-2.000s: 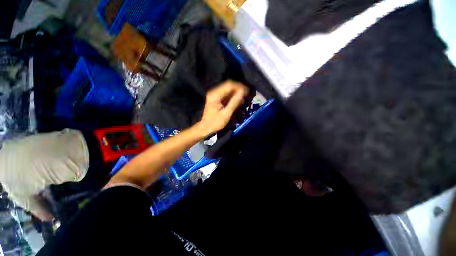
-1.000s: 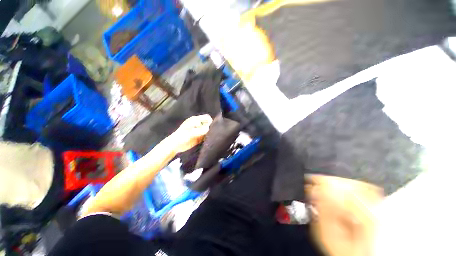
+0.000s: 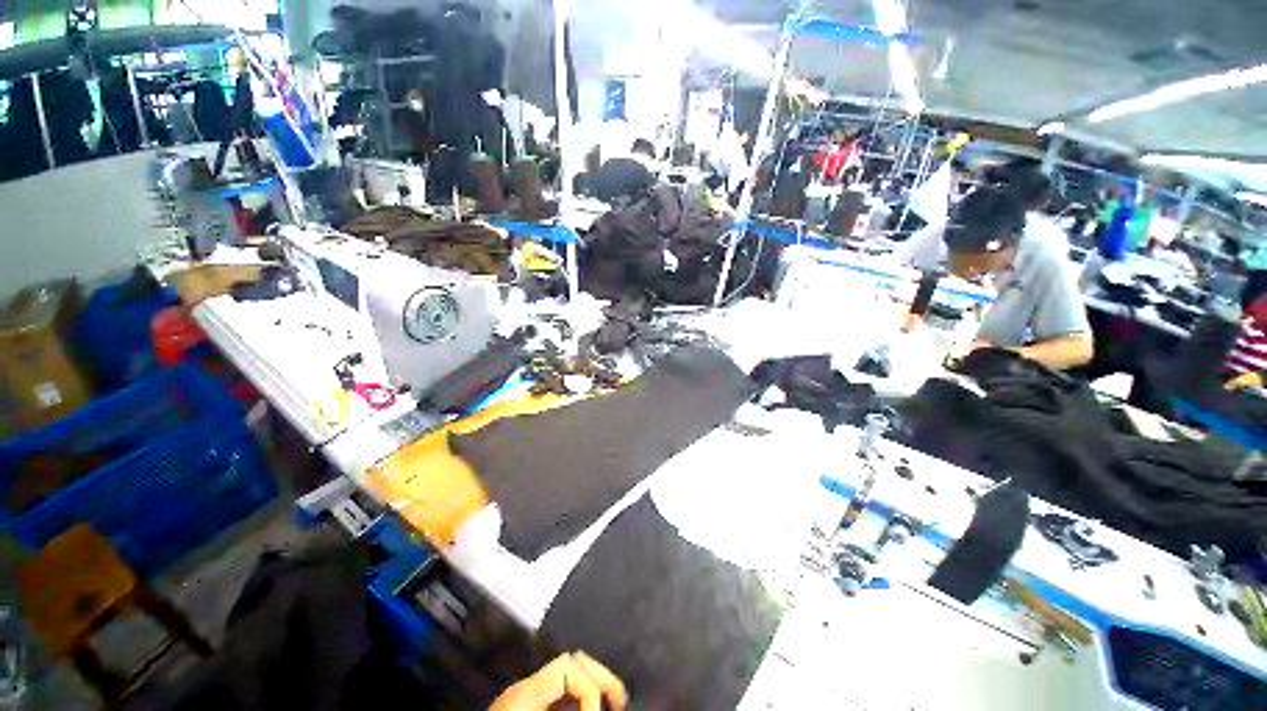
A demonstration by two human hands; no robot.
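Observation:
A dark curved fabric panel [image 3: 660,611] lies on the white machine table and runs down to the bottom edge of the picture. A second long dark panel [image 3: 598,452] lies behind it, partly over an orange-brown board [image 3: 417,479]. My left hand [image 3: 563,683] shows at the bottom edge, cut off, with curled fingers against the near panel's left edge; whether it grips cloth cannot be told. My right hand is out of the picture. The white sewing machine head [image 3: 973,556] with a blue stripe stands at right, a black strip [image 3: 984,542] draped over it.
A second machine's end [image 3: 431,317] with a round cover stands left, near yellow and red handle loops [image 3: 354,400]. Blue crates [image 3: 153,452] and a wooden stool [image 3: 84,597] are on the left floor. A person [image 3: 1035,285] works behind dark garments [image 3: 1098,445].
The view has swung up from the floor and lap to the table and room. My left hand, earlier over dark cloth beside the table, now shows at the bottom edge. My right hand has left the view.

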